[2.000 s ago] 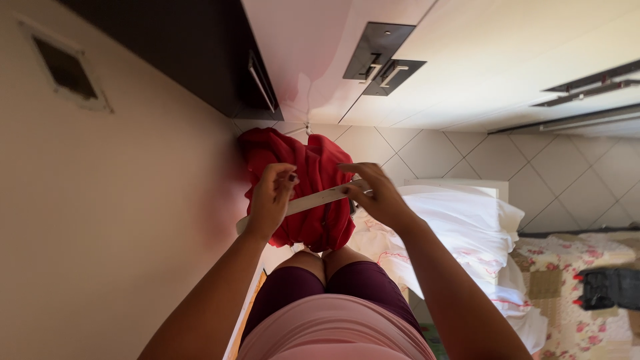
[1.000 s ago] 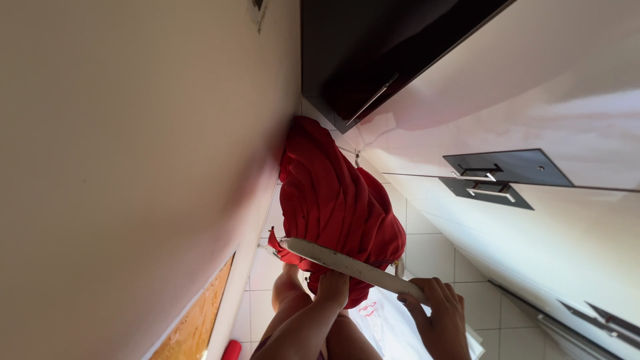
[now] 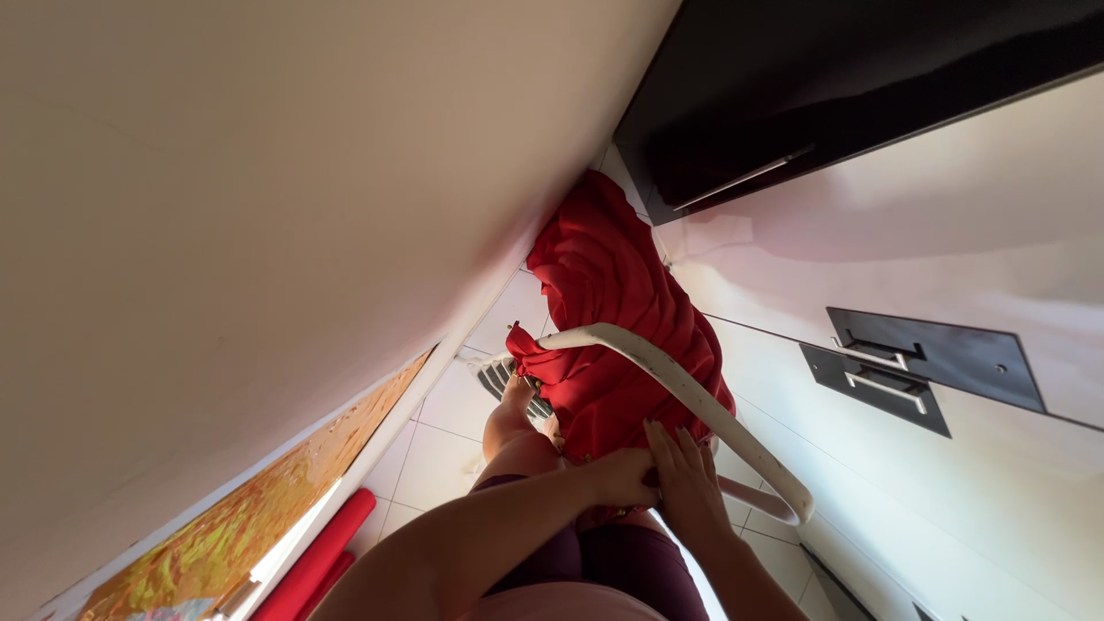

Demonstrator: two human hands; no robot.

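A large gathered red cloth (image 3: 612, 285) hangs in folds in front of my legs. A white curved tubular rail (image 3: 681, 379) crosses over it, bending back near my right forearm. Both my hands meet at the near edge of the cloth. My left hand (image 3: 628, 477) is at the cloth with its fingers curled; what lies between them is hidden. My right hand (image 3: 686, 483) lies against my left, fingers extended over the red cloth, and its grip is unclear. Below the cloth's left side, my foot is on a ribbed step (image 3: 500, 379).
A pale wall (image 3: 259, 216) rises at the left, with a colourful painting (image 3: 285, 492) and red rolled items (image 3: 328, 552) low down. Right are white cabinet doors with metal handles (image 3: 884, 392) and a glossy black cabinet (image 3: 776, 112). Tiled floor (image 3: 440, 453) lies below.
The view has turned strongly. My right hand has left the white rail, which it touched a second ago, and has come together with my left hand at the cloth's near edge.
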